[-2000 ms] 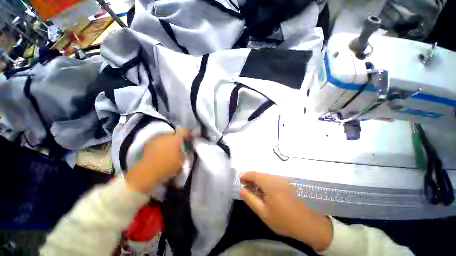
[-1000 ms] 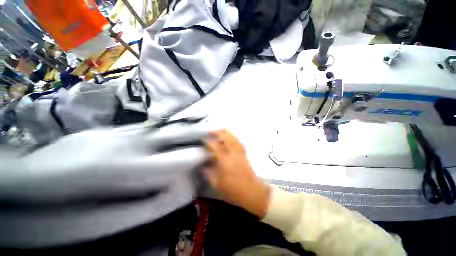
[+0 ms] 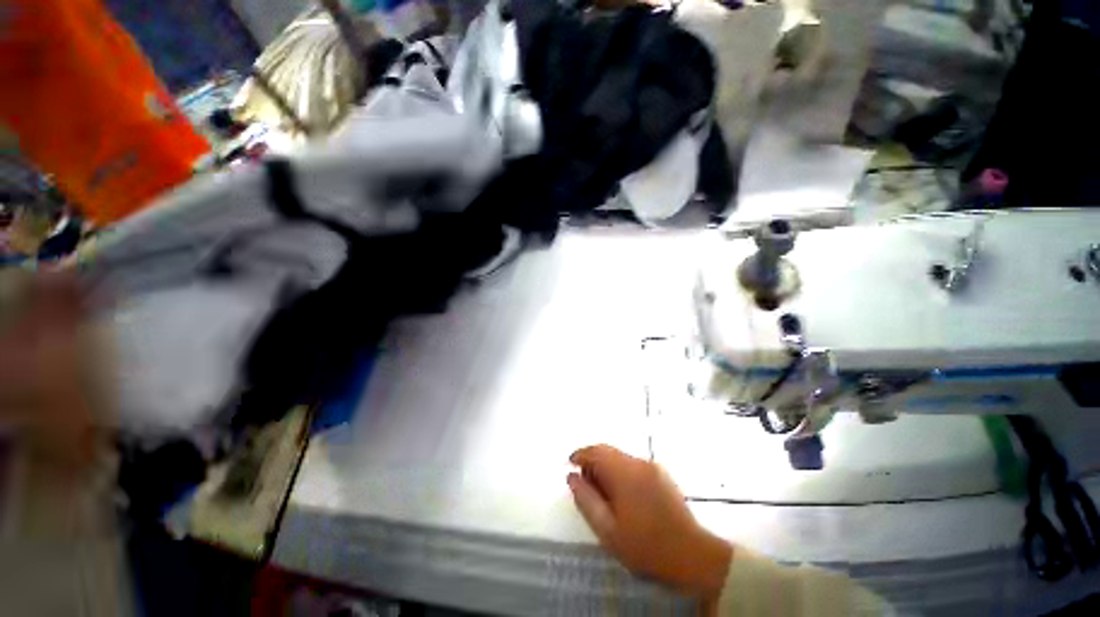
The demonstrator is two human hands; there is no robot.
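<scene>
A grey-and-black garment (image 3: pixel 193 344) stretches blurred across the left side, from my left hand up to the pile. My left hand (image 3: pixel 42 362) is a blur at the left edge, against the garment's near end; its grip cannot be made out. My right hand (image 3: pixel 639 512) rests low over the white table (image 3: pixel 507 398), left of the sewing machine (image 3: pixel 917 301). Its fingers are loosely curled, thumb a little apart, with nothing visible in them. The presser foot area (image 3: pixel 802 446) shows under the machine head.
Black cloth (image 3: pixel 615 109) is piled behind the table. Black-handled scissors (image 3: pixel 1055 518) and a green item (image 3: pixel 1004 452) lie under the machine arm. A ruler tape (image 3: pixel 591 579) runs along the front edge. An orange sheet (image 3: pixel 91 103) hangs upper left.
The garment has moved from the lap and front edge up and left toward the pile. My right hand has let go of it and is lower right. My left hand has come into view.
</scene>
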